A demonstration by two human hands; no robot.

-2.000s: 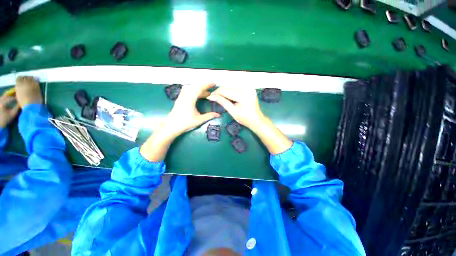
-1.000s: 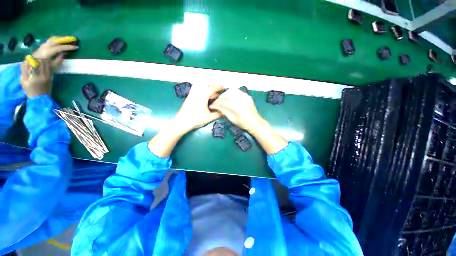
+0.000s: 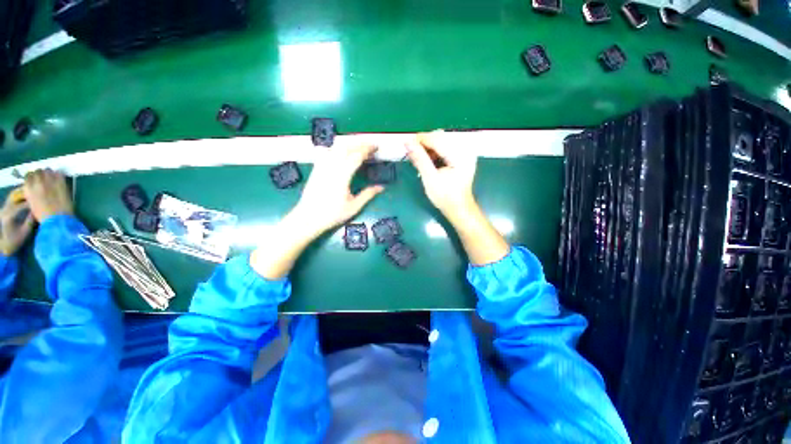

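My left hand [image 3: 323, 195] is over the bench near the pale rail, with thumb and fingers apart. A black housing [image 3: 380, 173] lies on the bench in the gap beside its fingertips. My right hand [image 3: 449, 180] is to the right of this housing, its fingers bent close together; I cannot tell whether something tiny is pinched there. Three more housings [image 3: 356, 236] lie nearer to me. One housing [image 3: 284, 175] lies left of my left hand, and another [image 3: 323, 132] is at the rail's far edge.
A clear bag [image 3: 195, 227] and thin sticks [image 3: 134, 264] lie at left beside dark housings [image 3: 134, 198]. Another person's hands [image 3: 43, 195] are at far left. Black trays [image 3: 642, 234] stand stacked at right. The green belt [image 3: 416, 78] carries scattered housings.
My hands were together around a housing and are now apart. The housing that lay right of my right hand no longer shows there. The other person's hands have moved back from the belt.
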